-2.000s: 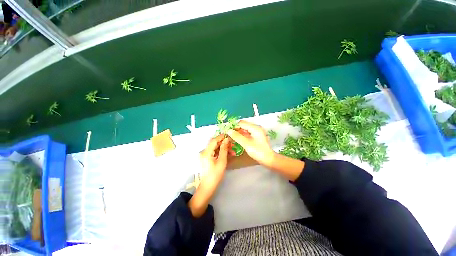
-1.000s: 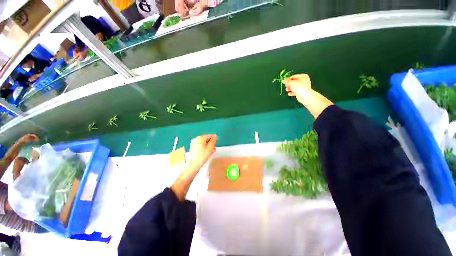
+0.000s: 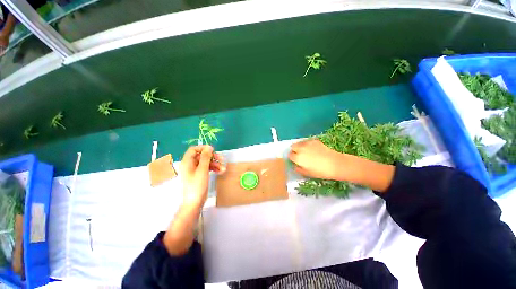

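Observation:
My left hand (image 3: 198, 163) holds a small green leaf sprig (image 3: 207, 132) upright by its stem, left of the cardboard pad. My right hand (image 3: 308, 160) is at the left edge of the foliage pile (image 3: 368, 141), palm down with the fingers bent; whether it pinches a small piece is hidden. The brown cardboard pad (image 3: 271, 189) lies between my hands. The round green dish (image 3: 249, 180) sits on it, with a small pale bit beside it. Another sprig (image 3: 314, 63) lies on the dark green belt.
The dark green belt (image 3: 226, 73) carries several spaced sprigs. Blue bins stand at the left (image 3: 42, 192) and right (image 3: 433, 96), both holding greenery. A tan cardboard square (image 3: 162, 170) lies left of the pad on the white cover (image 3: 130, 226). Tape strips mark the table edge.
My right hand has let go of a sprig on the belt and come back to the pile's edge. My left hand, empty a second ago, now holds a sprig. The view has shifted.

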